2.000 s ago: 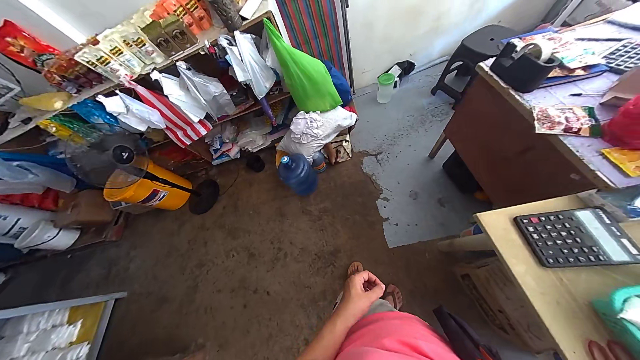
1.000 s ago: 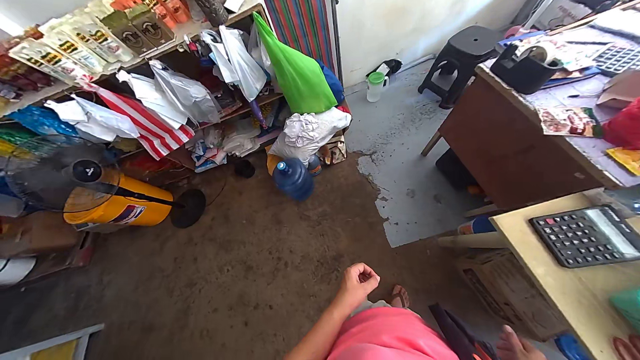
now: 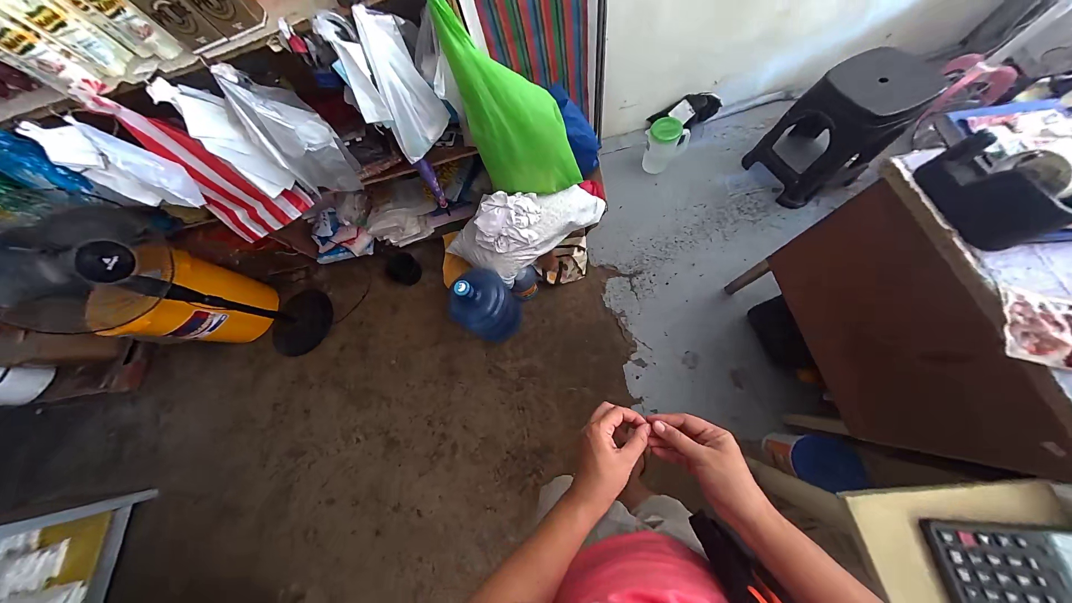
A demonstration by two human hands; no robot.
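Note:
Above the brown floor, low and right of the middle of the head view, my left hand (image 3: 615, 448) meets my right hand (image 3: 699, 452) at the fingertips. Thumb and index finger of each are pinched together. Whether something tiny lies between them is too small to tell. A blue plastic water jug (image 3: 487, 308) stands on the floor farther off, beside a white sack (image 3: 523, 230). At the lower right a desk calculator (image 3: 997, 561) lies on a pale table.
A standing fan (image 3: 105, 261) and a yellow bucket (image 3: 222, 297) are at the left. Plastic bags hang from shelves, including a green bag (image 3: 523, 126). A black stool (image 3: 879, 92) and a brown desk (image 3: 913, 335) stand at the right. A metal-edged case (image 3: 126, 502) is at lower left.
My right hand has come in from the lower right, where it was near the table, to meet my left hand. The left hand's fingers were curled together before as well.

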